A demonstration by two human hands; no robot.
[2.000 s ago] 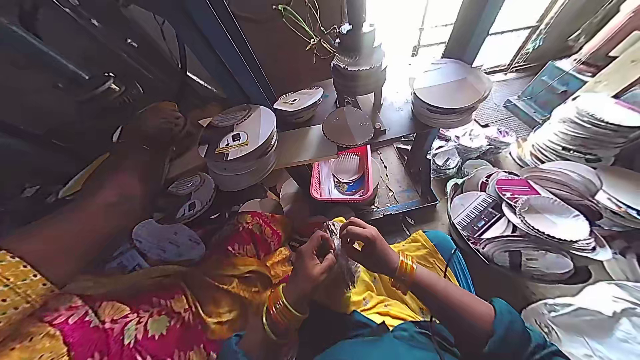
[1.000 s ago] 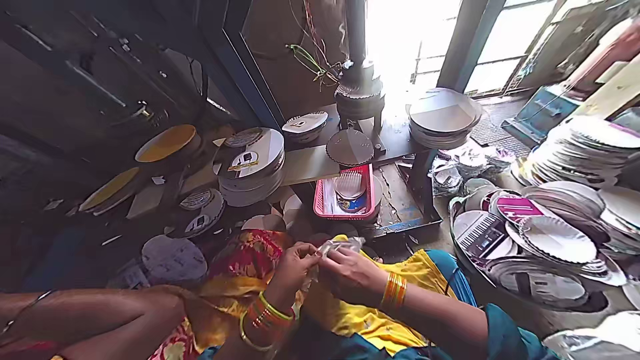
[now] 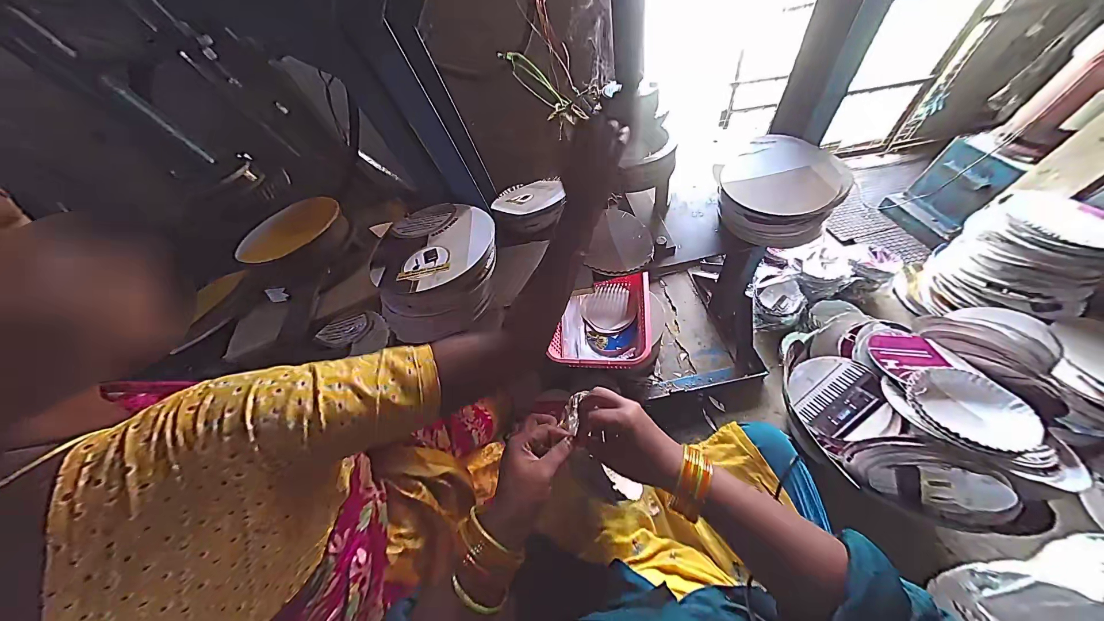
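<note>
Both my hands meet above my lap at the lower centre. My left hand (image 3: 536, 457) pinches a small piece of clear crinkled plastic (image 3: 573, 412) between thumb and fingers. My right hand (image 3: 623, 431) touches the same plastic from the other side, its fingers bent over it; whether it grips the piece is partly hidden. Beyond my hands lies a red plastic basket (image 3: 556, 352) holding a fluted white paper plate (image 3: 607, 308) and other round pieces.
A co-worker's arm in a yellow sleeve (image 3: 345, 401) reaches across from the left. Stacks of round card discs (image 3: 435, 302) stand behind it. At right, a wide tray (image 3: 806, 448) holds paper plates (image 3: 975, 410); another disc stack (image 3: 780, 190) rests on a stand.
The co-worker has leaned in from the left, with an arm now raised past the basket. My hands remain together at the plastic.
</note>
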